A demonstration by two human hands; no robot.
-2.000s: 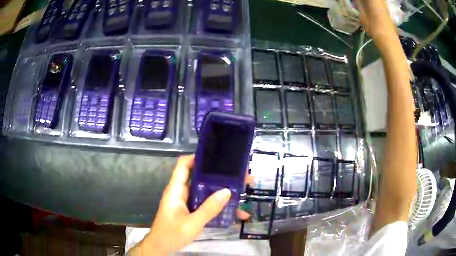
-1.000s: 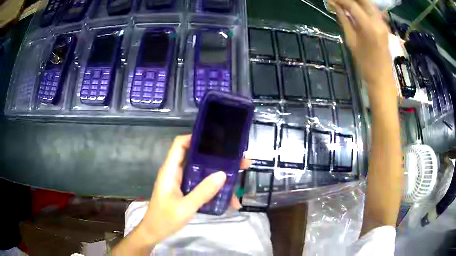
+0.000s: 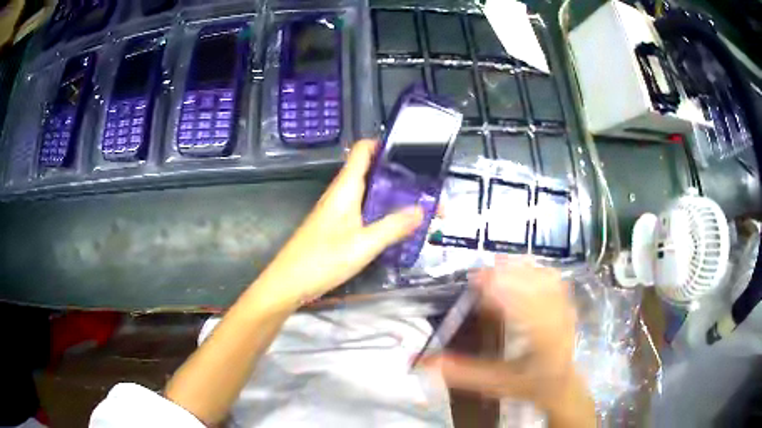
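My left hand (image 3: 334,226) holds a purple keypad phone (image 3: 409,171) upright and tilted to the right, thumb on its keys; its screen reflects light. My right hand (image 3: 526,326), blurred, holds a thin dark-edged piece (image 3: 449,328), which looks like a screen lens, below the phone. The lens tray (image 3: 581,242) holds rows of black-framed lenses (image 3: 508,216). The clear phone tray (image 3: 180,177) holds purple phones (image 3: 209,96) in its pockets, left of the lens tray.
A white piece (image 3: 518,33) lies on the upper lens tray. A white box (image 3: 614,71) with a black oval part stands at upper right. A small white fan (image 3: 693,249) is at right, near crinkled clear plastic (image 3: 614,334). A black hose curves at the far right.
My right hand has come down from the upper right to below the phone and now holds a thin piece. The phone has tilted right. A white piece now shows on the lens tray.
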